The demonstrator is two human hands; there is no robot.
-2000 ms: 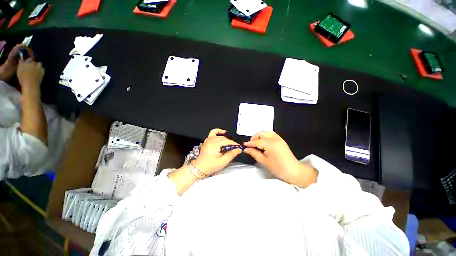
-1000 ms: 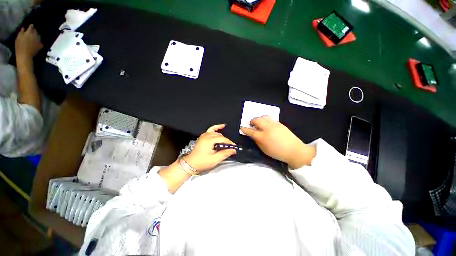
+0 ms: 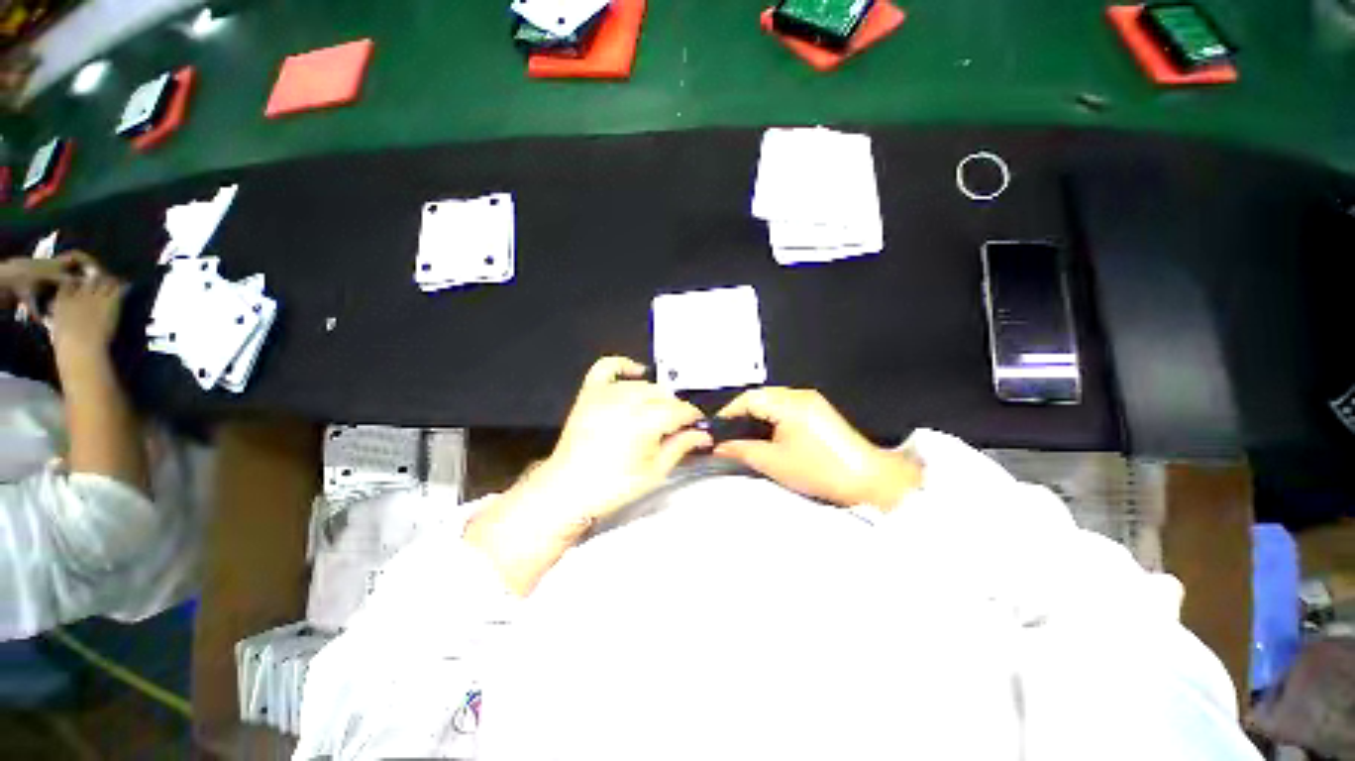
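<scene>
One white square cover plate (image 3: 709, 336) lies flat on the black mat in front of me, with a dark spot at its lower left corner. My left hand (image 3: 632, 434) is just below it, fingers curled on a small dark strip (image 3: 702, 425) that is mostly hidden. My right hand (image 3: 798, 442) is close beside it, thumb and fingertips near the strip; whether they pinch a small part is too small to tell. A stack of white covers (image 3: 819, 193) is at the upper right. A low pile with corner spots (image 3: 467, 240) is left of centre.
A green conveyor (image 3: 713, 89) with red-orange pads and boards runs behind the mat. A ring (image 3: 982, 176) and smartphone (image 3: 1030, 323) lie right. Loose covers (image 3: 211, 324) lie left, near another person's hands (image 3: 78, 302). A carton (image 3: 256, 528) holds packed covers at lap level.
My right hand has moved from the cover plate back beside my left hand. A dark spot now shows at the plate's lower left corner. The view has shifted, and units on the conveyor have moved.
</scene>
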